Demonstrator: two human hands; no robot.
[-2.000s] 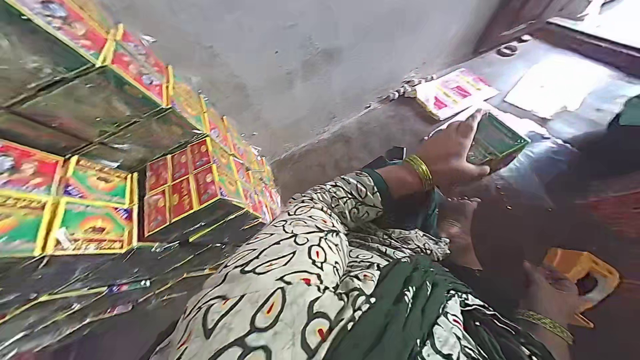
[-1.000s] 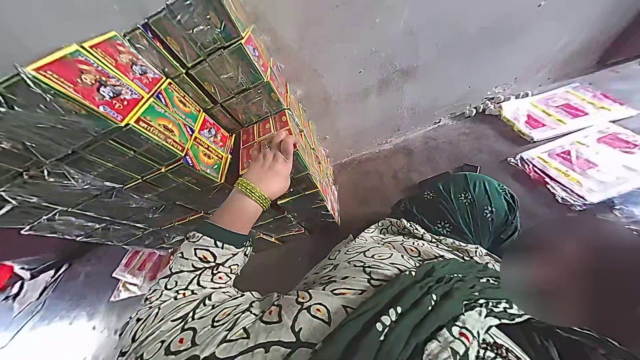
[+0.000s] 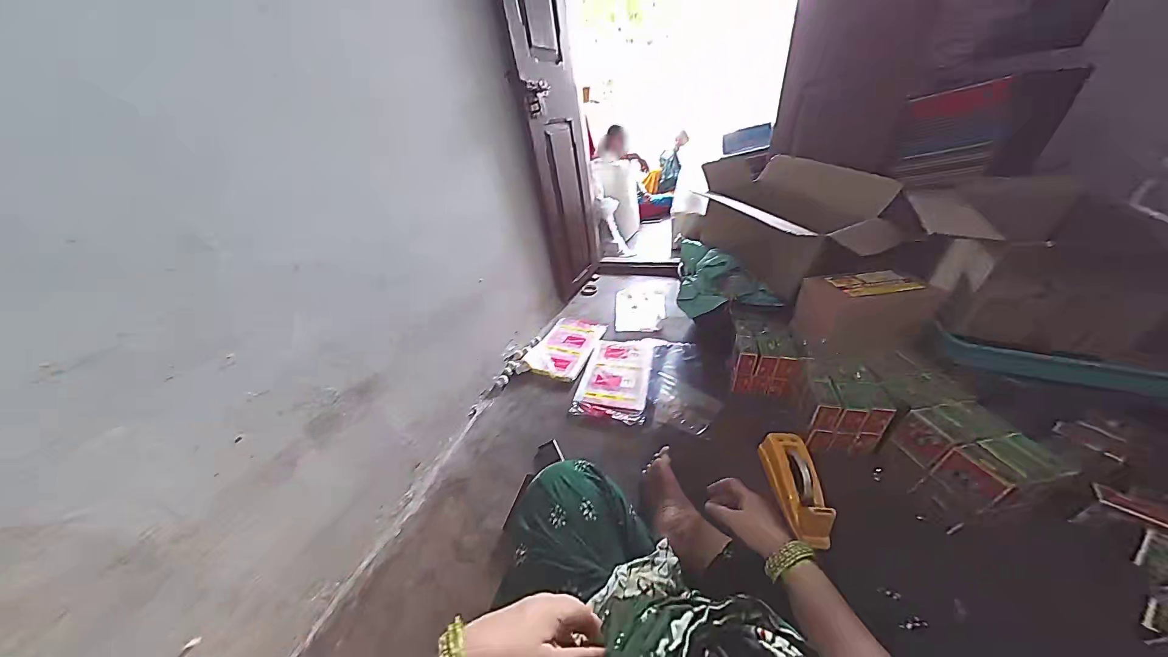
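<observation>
My left hand [image 3: 538, 628] rests at the bottom edge on the patterned green and white cloth [image 3: 648, 593] over my lap, its fingers curled; whether it pinches the cloth cannot be told. To the right, my right hand [image 3: 746, 516] is beside my bare foot [image 3: 680, 516], fingers loosely bent with nothing seen in them. Just beyond it a yellow tape dispenser [image 3: 798, 493] stands on the dark floor, apart from the fingers. Printed sheets in plastic [image 3: 613, 379] lie on the floor ahead, next to a second bundle of printed sheets [image 3: 568, 349] by the wall.
Wrapped stacks of small printed boxes [image 3: 849, 415] stand at the right, with open cardboard cartons [image 3: 803, 210] behind them. A green cloth [image 3: 712, 278] lies by the doorway. The wall [image 3: 274, 319] runs along the left. People [image 3: 616, 178] sit outside beyond the open wooden door [image 3: 552, 137].
The view has swung from the wrapped box stacks to the doorway. The left hand, on a box stack one second ago, is now at the lap.
</observation>
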